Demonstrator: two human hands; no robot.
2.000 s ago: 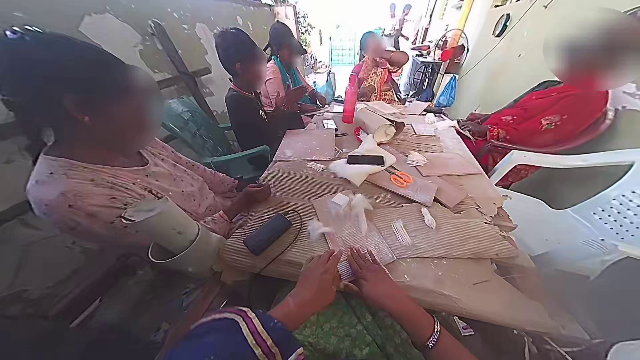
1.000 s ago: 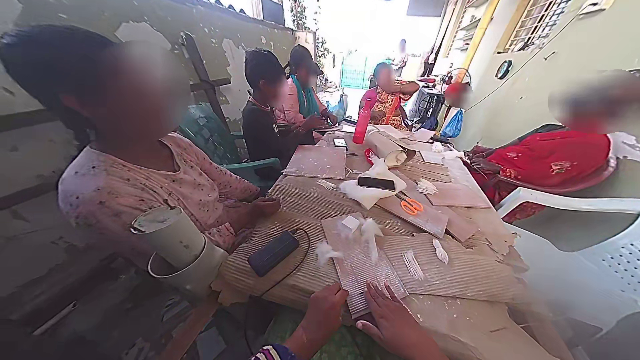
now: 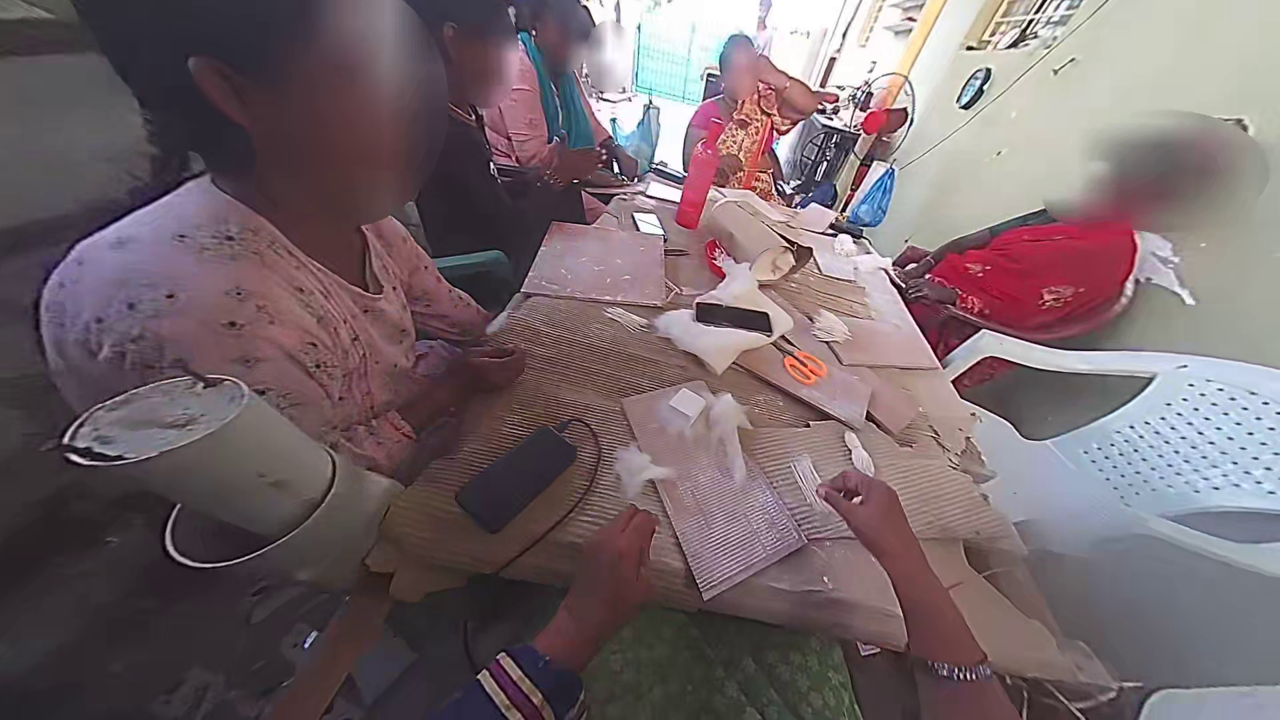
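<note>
My left hand (image 3: 615, 565) is at the near table edge, left of a flat board (image 3: 735, 530), its fingers curled together; whether it holds anything is not clear. The fingertips of my right hand (image 3: 865, 505) are pinched at the near end of a small bundle of thin white strips (image 3: 806, 482), right of the board. On the board lie tufts of white cotton (image 3: 728, 430) and a small white square piece (image 3: 687, 403). Another cotton tuft (image 3: 638, 470) lies at its left edge. A white twisted bundle (image 3: 858, 453) lies beyond my right hand.
A black power bank (image 3: 517, 478) with a cable lies left. Orange-handled scissors (image 3: 803, 367), a phone (image 3: 733, 317) on cotton, another board (image 3: 595, 262) and a red bottle (image 3: 700, 180) are farther back. Several people sit around the table. A white plastic chair (image 3: 1060, 375) stands right.
My hands were together on the near part of the board. They have come apart: the left has moved off its left side, the right over to the white strips. The view has shifted.
</note>
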